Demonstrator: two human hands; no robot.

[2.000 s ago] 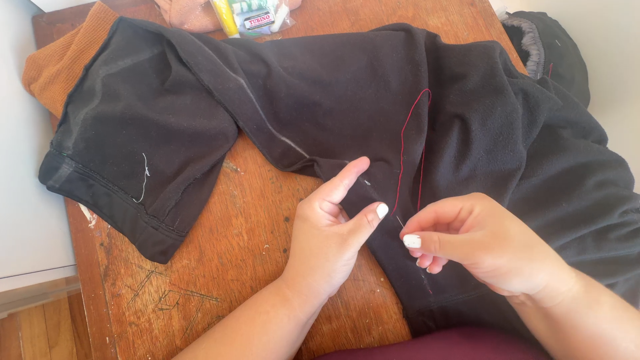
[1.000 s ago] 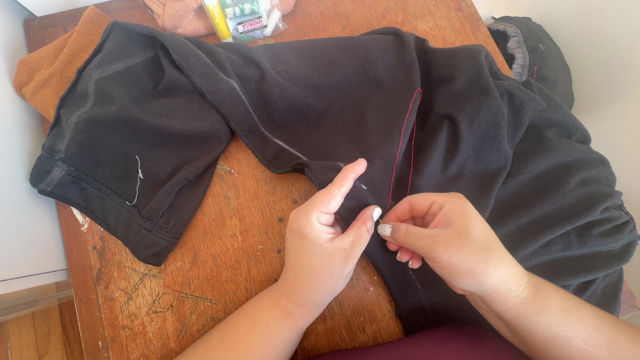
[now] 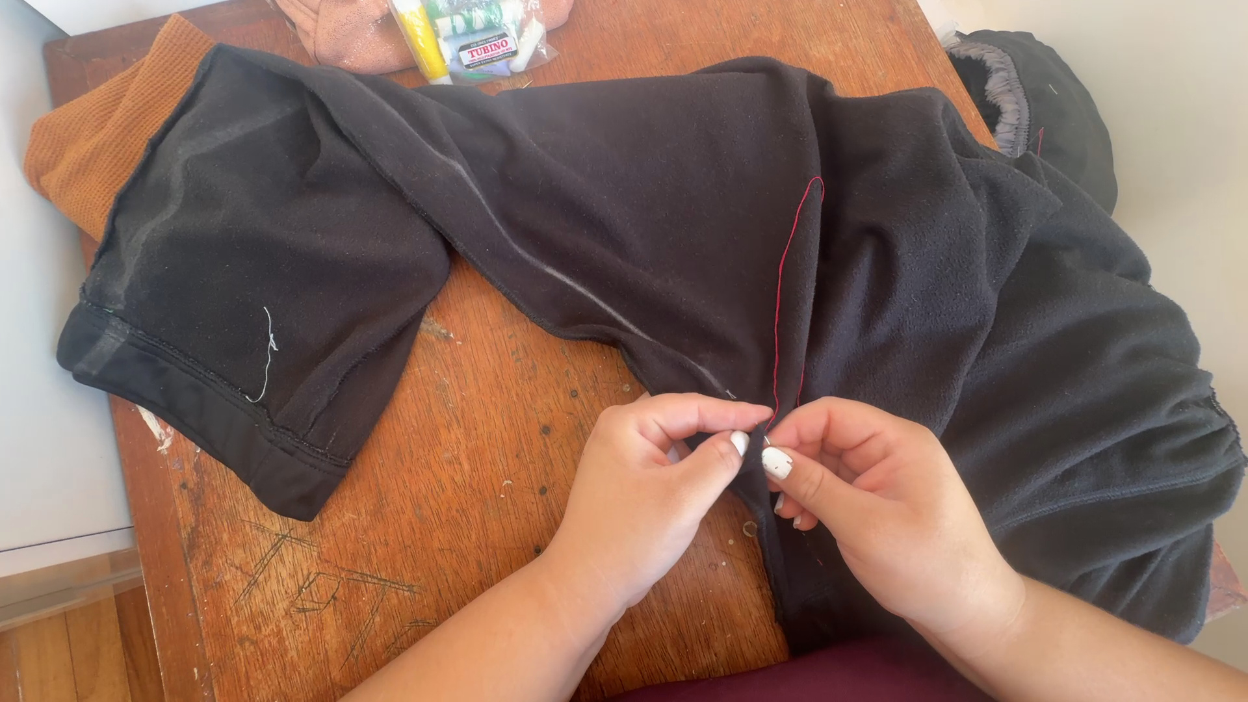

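Note:
A large black fleece garment (image 3: 663, 185) is spread across the wooden table. My left hand (image 3: 658, 478) pinches an edge of its fabric between thumb and forefinger, near the lower middle of the view. Right beside it, the thumb and fingers of my right hand (image 3: 868, 497) close on a sewing needle (image 3: 767, 441), of which only a short bit shows at the cloth. A red thread (image 3: 778, 302) rises from the fingertips, loops over the garment and runs back down toward my right hand. A loose white thread (image 3: 269, 356) lies on the garment's left part.
The scratched wooden table (image 3: 507, 439) shows beneath the garment. An orange ribbed cloth (image 3: 122, 122) lies at the upper left. At the top are a clear plastic packet (image 3: 487, 39) of small spools and a pinkish pouch (image 3: 351, 29). Another black item (image 3: 1063, 107) sits beyond the right edge.
The forefinger of my left hand, raised before, has come down onto the cloth edge. Both hands' fingertips are now close together at the fabric.

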